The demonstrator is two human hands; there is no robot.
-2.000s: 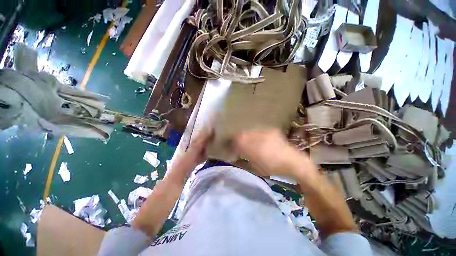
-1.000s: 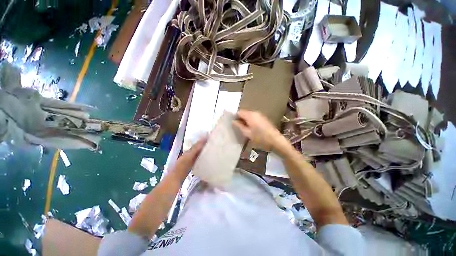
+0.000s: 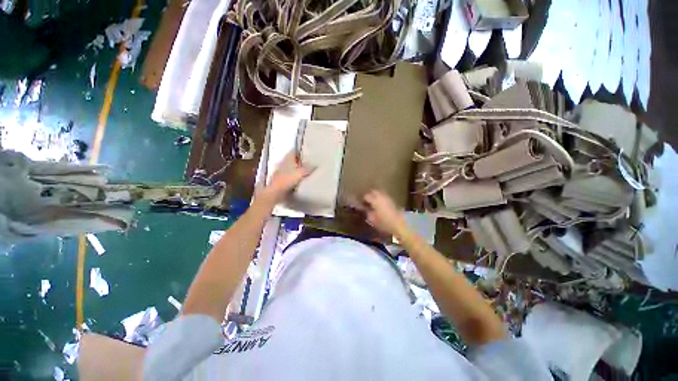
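A pale beige cut panel [image 3: 323, 160] lies flat on the white sheets [image 3: 285, 134] in front of me. My left hand [image 3: 288, 177] rests at the panel's left edge, its fingertips on or beside it; the grip is unclear. My right hand [image 3: 381, 211] is to the right of the panel, over the lower part of the brown board [image 3: 383, 138], apart from the panel. Its fingers look bent and blurred; whether they hold something small cannot be told.
Looped strips [image 3: 312, 48] lie piled beyond the board. A heap of tied bundles [image 3: 513, 164] is at the right. A small open box [image 3: 496, 12] and white cut pieces [image 3: 595, 45] are at the far right. A white roll [image 3: 189, 63] and hanging strips [image 3: 67, 195] are at left.
The panel, earlier held tilted in both hands, now lies flat on the white sheets. My right hand has let go of it and moved down and right. The view has shifted somewhat.
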